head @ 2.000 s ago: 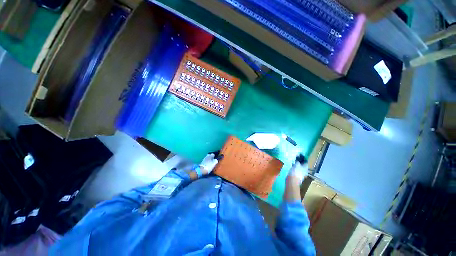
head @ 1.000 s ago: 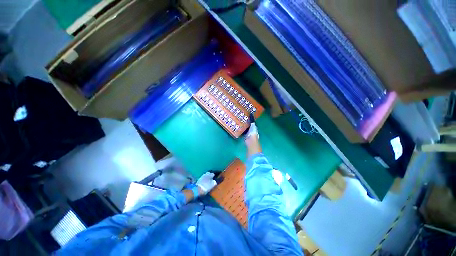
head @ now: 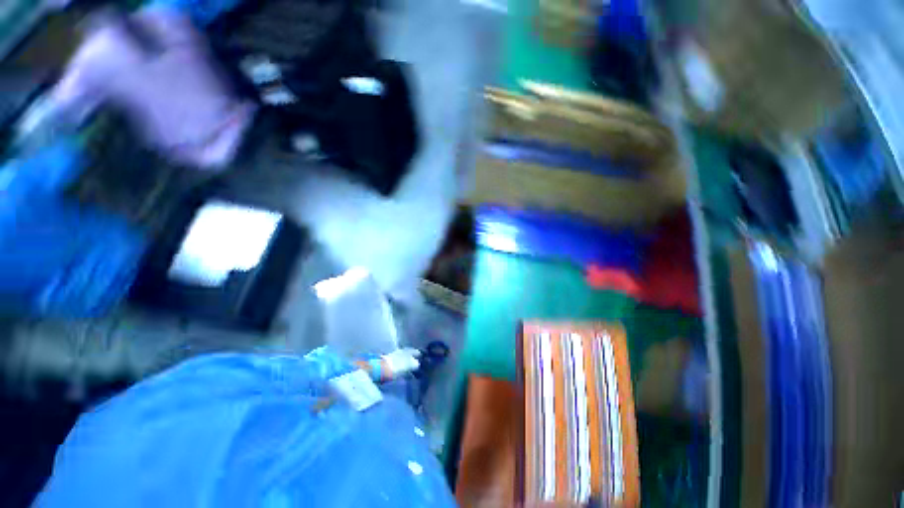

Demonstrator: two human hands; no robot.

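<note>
The picture is strongly blurred. An orange tray [head: 580, 417] with three pale rows of parts lies over the green mat at lower right, cut off by the bottom edge. A bare orange board [head: 486, 442] shows along its left side, partly covered or hidden by it. My left hand [head: 404, 361], white-gloved with dark fingertips, is left of both and apart from them; blur hides whether it holds anything. My right hand is not clearly visible. A small dark spot at the tray's lower end, on the picture's edge, may be its fingertip.
Blue plastic sticks [head: 555, 234] and a brown carton [head: 575, 189] stand beyond the tray, with red sheet [head: 659, 268] beside them. A metal-edged shelf [head: 709, 377] runs along the right. Black bins and blue clothing, possibly another person, are at left.
The view has swung left. The filled tray has come closer to me and now lies by or over the bare board. My left hand has come off the board; my right arm has dropped from view.
</note>
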